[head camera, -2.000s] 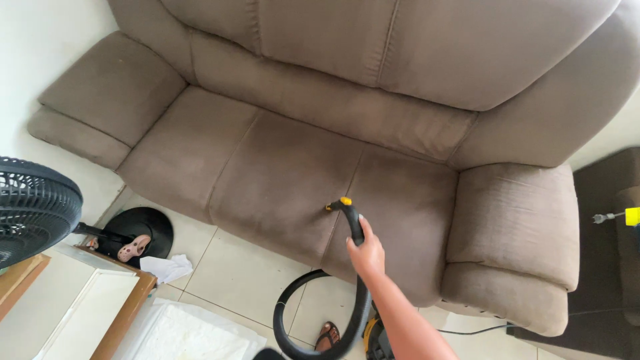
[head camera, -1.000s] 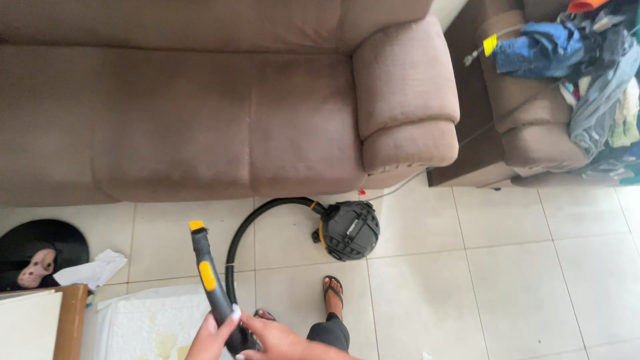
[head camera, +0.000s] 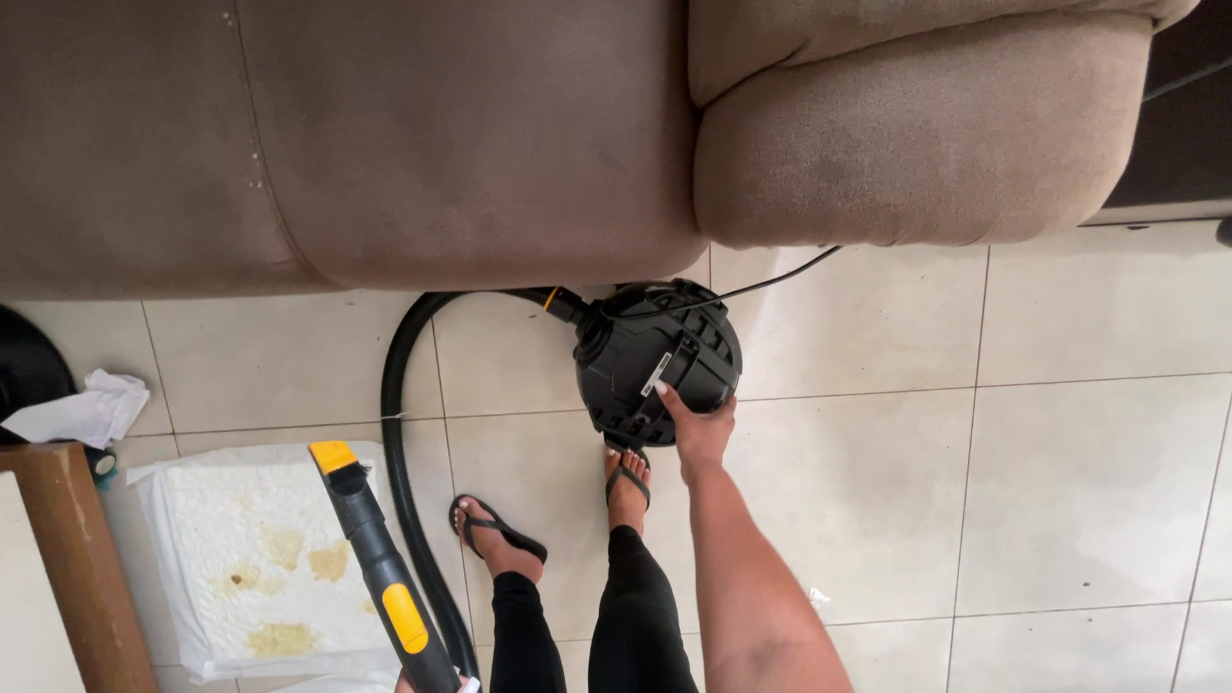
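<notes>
My right hand (head camera: 701, 428) rests on the near edge of the black vacuum cleaner body (head camera: 640, 351), its thumb near a small label on top; the fingers go over the far side and are partly hidden. At the bottom edge my left hand (head camera: 409, 681), mostly out of view, grips the black vacuum handle (head camera: 385, 568), which has a yellow slide and a yellow-tipped brush nozzle (head camera: 337, 462). A black corrugated hose (head camera: 393, 375) curves from the body down beside the handle. A power cord (head camera: 770, 283) runs from the body under the sofa.
The brown sofa (head camera: 481, 144) spans the top. A stained white absorbent pad (head camera: 269, 568) lies on the tiled floor, with crumpled white paper (head camera: 106, 409), a round black base (head camera: 29, 366) and wooden furniture (head camera: 87, 577) at left. My feet in black flip-flops (head camera: 496, 525) stand by the vacuum.
My right hand has left the vacuum handle, where both hands were a second ago, and is now on the vacuum body. The view has moved closer over the vacuum.
</notes>
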